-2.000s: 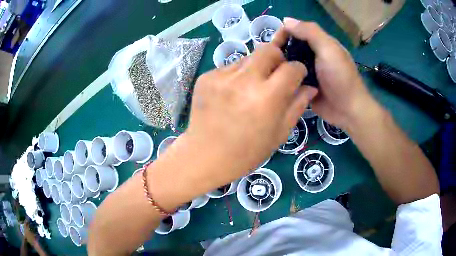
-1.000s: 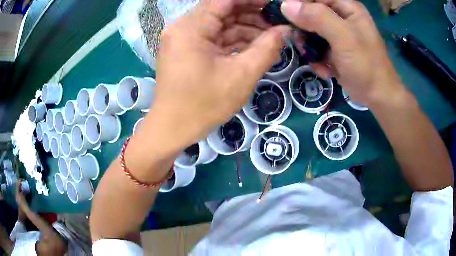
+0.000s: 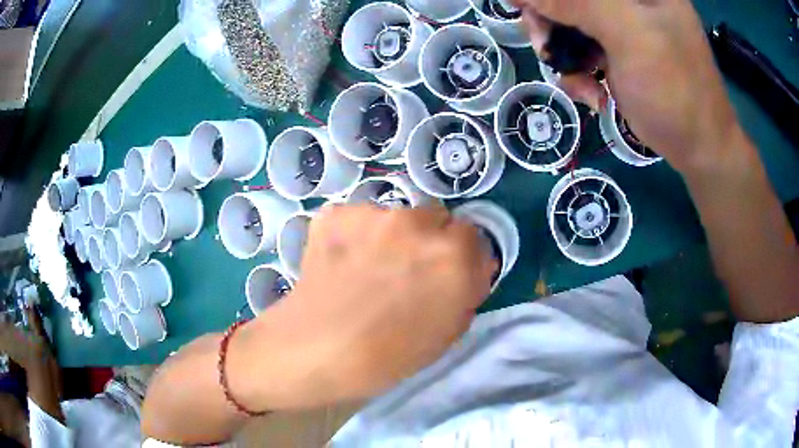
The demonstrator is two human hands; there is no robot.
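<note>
My left hand point(image 3: 385, 302), with a red cord bracelet, reaches down over a white fan housing point(image 3: 501, 229) near my lap. Its fingertips are at the housing's mouth and mostly hidden, so what they hold cannot be told. My right hand point(image 3: 644, 66) is at the upper right, partly cut off by the top edge, and holds black plastic parts point(image 3: 571, 51) above the bench. Other open housings stand around my hands, such as one with a silver centre and spokes point(image 3: 590, 217) at the right. Red wires trail between them.
A clear bag of screws point(image 3: 263, 61) lies at the top left. Rows of white housings point(image 3: 168, 219) and a white heap point(image 3: 48, 254) are at the left. A black screwdriver point(image 3: 760, 74) lies at the far right. A co-worker's arm point(image 3: 35, 350) shows at lower left.
My left hand has moved away from my right hand, down onto the housing near my lap. My right hand still holds black parts. The screw bag and more housings are uncovered.
</note>
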